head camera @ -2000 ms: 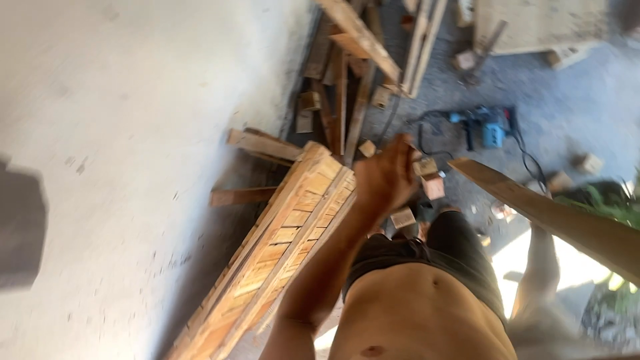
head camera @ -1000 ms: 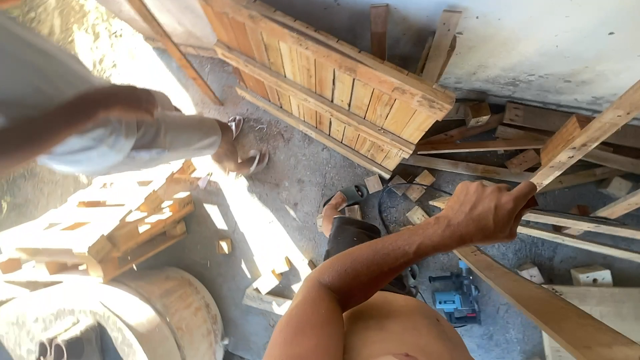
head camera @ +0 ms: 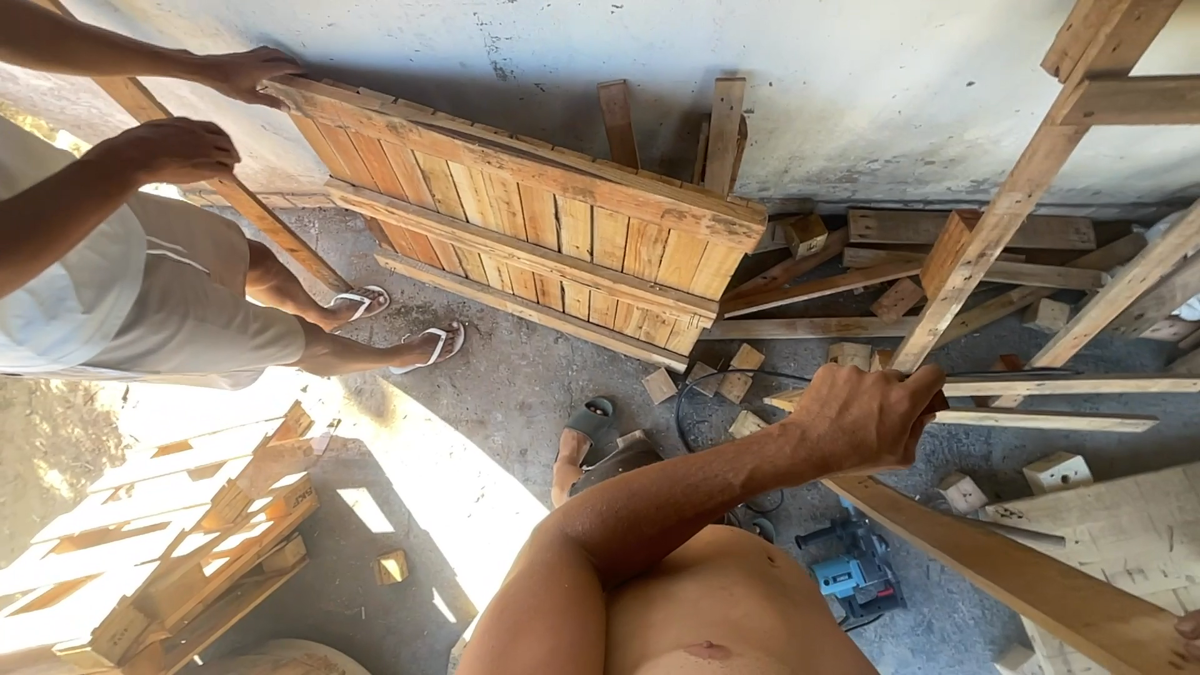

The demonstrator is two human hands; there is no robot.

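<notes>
My left hand (head camera: 862, 417) is curled closed in front of the lower part of a long wooden batten (head camera: 994, 216); whether its fingers hold anything is hidden. At the lower right edge only fingers of my right hand (head camera: 1189, 633) show, on a long brown wooden board (head camera: 994, 558) that slants up to below my left hand. A slatted wooden panel (head camera: 562, 230) with three lengthwise rails leans by the wall. A co-worker's one hand (head camera: 248, 75) touches its far upper corner; the other hand (head camera: 173, 150) is over a slanting wooden post (head camera: 272, 230).
Timber offcuts (head camera: 881, 328) and battens lie along the wall. A blue power tool (head camera: 853, 572) with a black cable rests on the concrete floor near me. Wooden pallets (head camera: 216, 534) stand at the lower left, a small block (head camera: 391, 567) beside them. The co-worker's sandalled feet (head camera: 431, 347) are near the panel.
The view has swung strongly. The co-worker, at the left one second ago, now has a hand on the panel's corner. My left hand stays raised and curled.
</notes>
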